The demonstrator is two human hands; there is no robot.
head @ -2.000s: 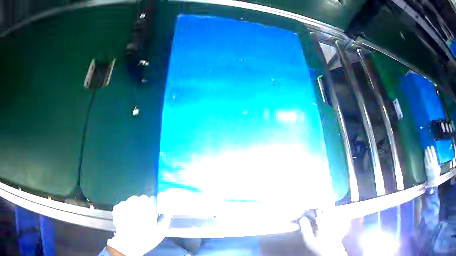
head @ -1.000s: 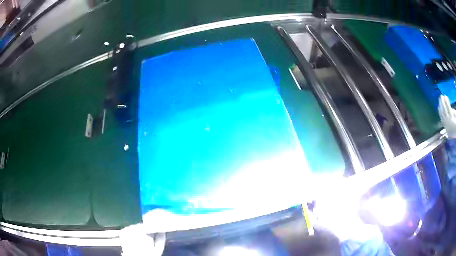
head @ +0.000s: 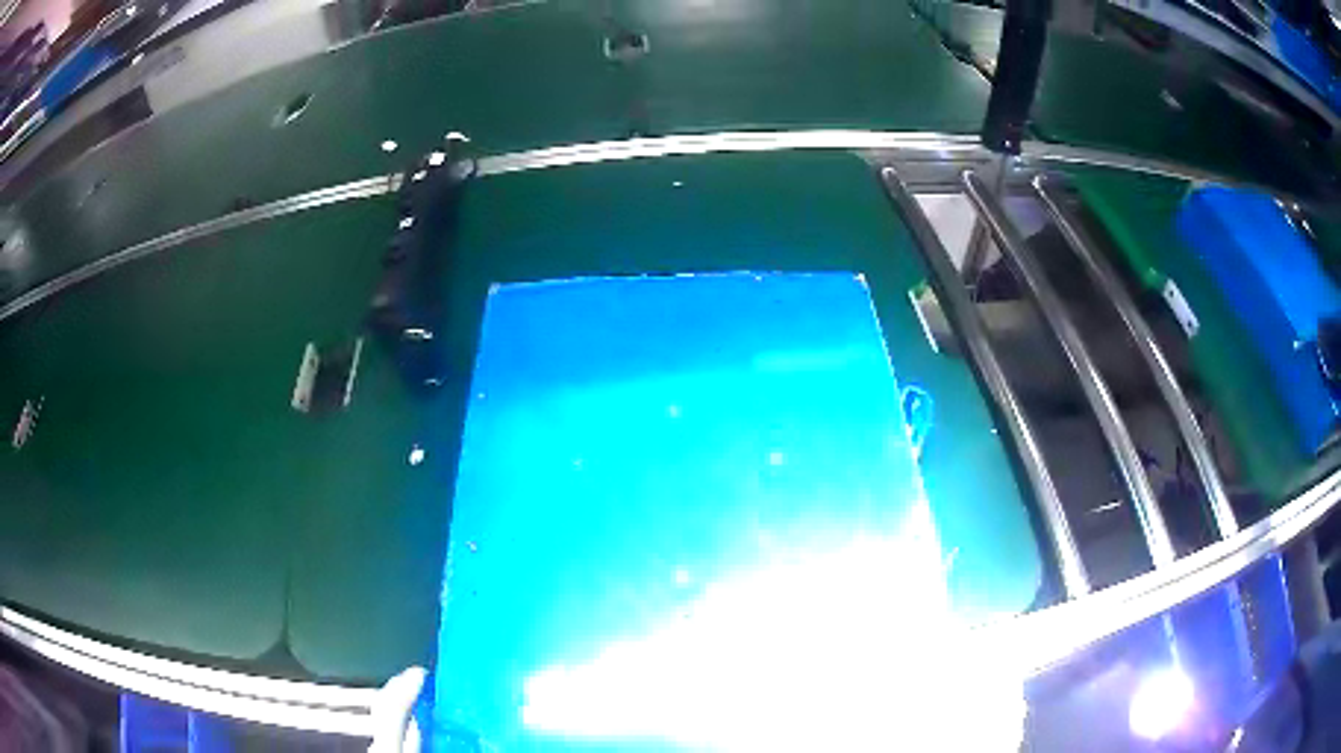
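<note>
The closed unit enclosure, a large box in glossy bright blue film, lies on the green mat. Its near part reaches over the near rail to the picture's bottom edge. Strong white glare covers its lower right. My left hand, in a white glove, shows only as a small part at the unit's lower left edge, gripping its side. My right hand cannot be made out; the unit's lower right corner is lost in glare.
Steel rollers lie right of the unit. Another blue unit is beyond them. A black fixture bar stands left of the unit. A dark post is at the far rail. A work lamp glares below the near rail.
The unit has come towards me and now covers part of the near rail. The view has tilted up, showing more of the far side. Less of my hands shows, and the yellow-ended item is out of sight.
</note>
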